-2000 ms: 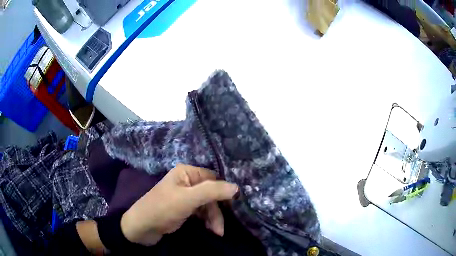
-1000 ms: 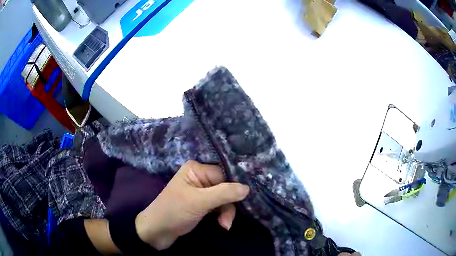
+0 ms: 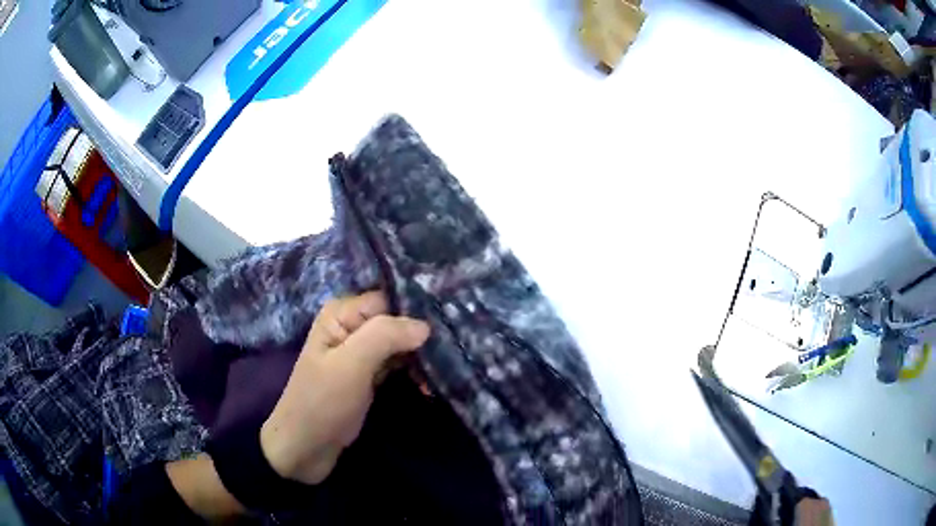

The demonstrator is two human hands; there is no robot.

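A fuzzy grey, blue and black plaid garment [image 3: 452, 216] lies over the table edge, with a dark zipper [image 3: 359, 218] along its band and dark purple lining [image 3: 241, 380] at the left. My left hand [image 3: 339, 370] pinches the band at the zipper. A dark line also runs through the plaid band at the right. My right hand [image 3: 813, 514] is mostly cut off by the bottom edge. It holds black-handled shears [image 3: 754, 452], blades pointing up and left over the table, apart from the garment.
The white sewing machine head [image 3: 878, 241] is at the right, with yellow-green and blue snips [image 3: 821, 360] beside its needle area. Brown pieces [image 3: 613, 33] lie at the top. Blue [image 3: 31, 216] and red crates [image 3: 92, 221] and more plaid fabric [image 3: 51, 380] are at the left.
The shears have come away from the garment's lower end to the right and show fully bladed. My left hand and the band have moved left and up in view. The gold screw no longer lies over the garment.
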